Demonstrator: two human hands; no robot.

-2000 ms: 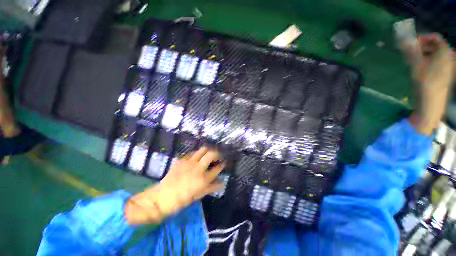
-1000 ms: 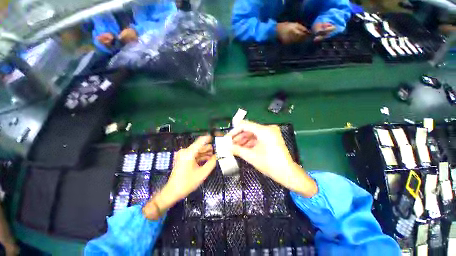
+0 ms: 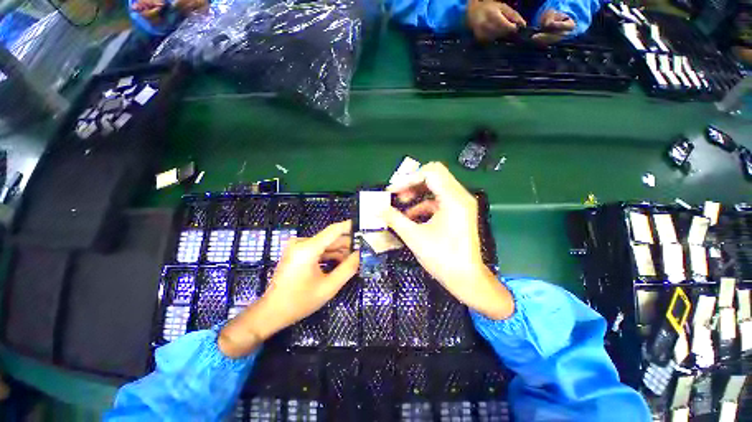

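Note:
A dark phone housing with a flat white display [image 3: 375,211] on it is held between my two hands, above the black component tray [image 3: 320,350]. A second pale section hangs below the display. My left hand [image 3: 307,276] grips the housing's left side with thumb and fingers. My right hand [image 3: 441,239] holds its right side, the thumb at the display's edge. A small white piece [image 3: 405,171] shows by the right fingertips; whether it is held is unclear. Pale keypads [image 3: 220,246] lie in tray pockets at the left.
Matte black trays [image 3: 115,297] stand at the left, a parts tray with long white pieces [image 3: 672,260] and a yellow loop [image 3: 679,309] at the right. A dark phone unit [image 3: 473,154] lies on the green bench. Beyond are a plastic bag [image 3: 305,62] and a co-worker's hands [image 3: 495,20].
Two seconds ago my hands were apart, the left over the tray and the right far out. They have come together at the housing. Since one second ago the display lies squarer on it.

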